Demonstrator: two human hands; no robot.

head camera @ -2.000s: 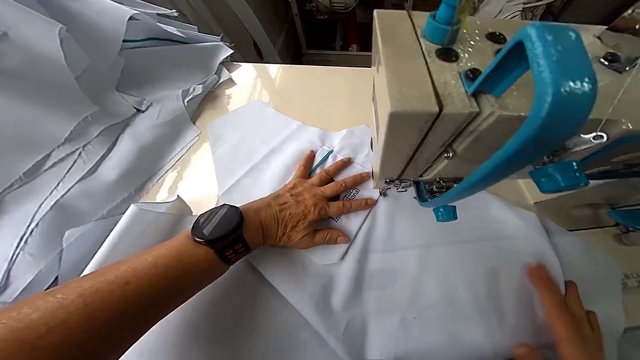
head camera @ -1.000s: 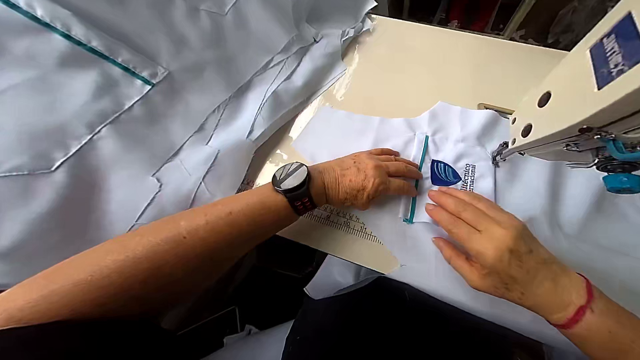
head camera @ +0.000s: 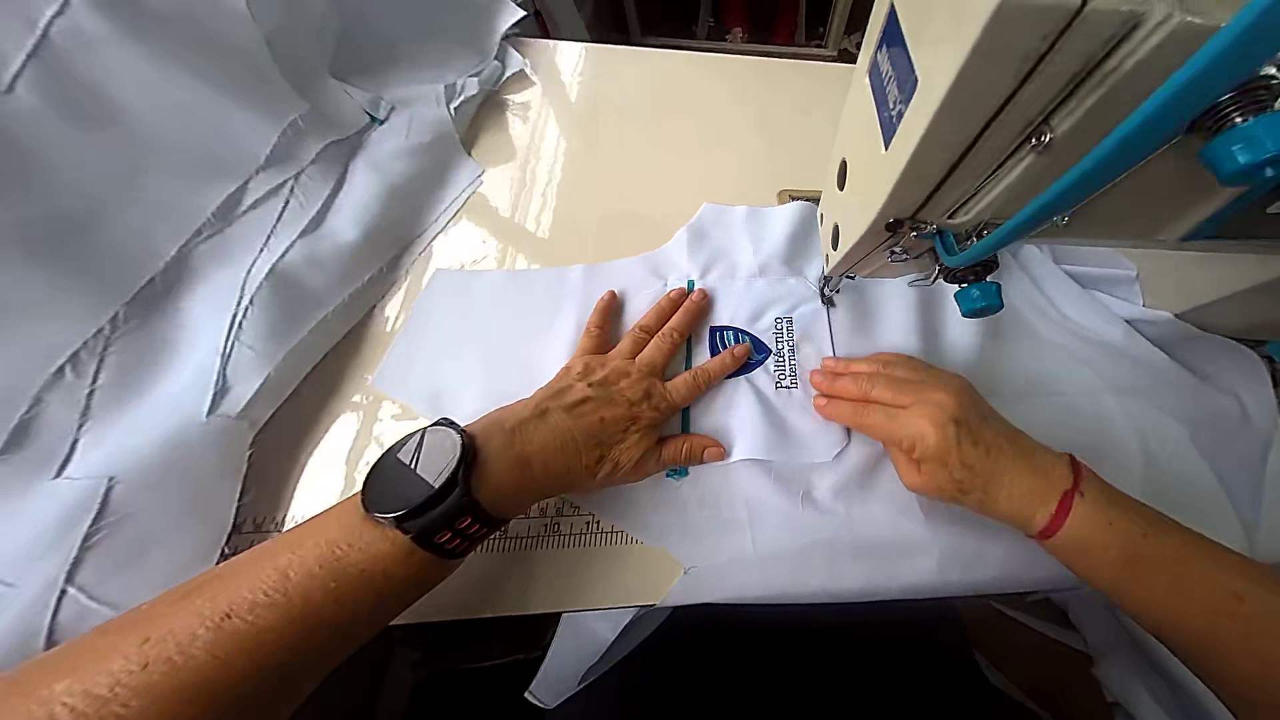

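Note:
A white fabric pocket (head camera: 760, 425) with a dark blue embroidered emblem, stitched lettering and a teal band lies flat on a larger white garment piece (head camera: 560, 300). My left hand (head camera: 640, 400) presses down on the pocket with fingers spread, its thumb and forefinger across the teal band. Fingers together, my right hand (head camera: 900, 415) rests flat at the pocket's right edge. The presser foot and needle area (head camera: 828, 290) of the sewing machine (head camera: 940, 130) stand at the pocket's upper right corner. Neither hand grips anything.
Layered pale fabric pieces (head camera: 150, 200) with frayed edges fill the left side. The cream table (head camera: 680, 120) has a printed ruler scale (head camera: 570, 530) near its front edge. A blue guard bar (head camera: 1120, 130) and knobs project from the machine. More white fabric (head camera: 1150, 400) spreads at the right.
My left hand has gone from bent fingers by the teal band to lying spread over the pocket. My right hand has moved from beside the emblem to the pocket's right edge. The view has shifted.

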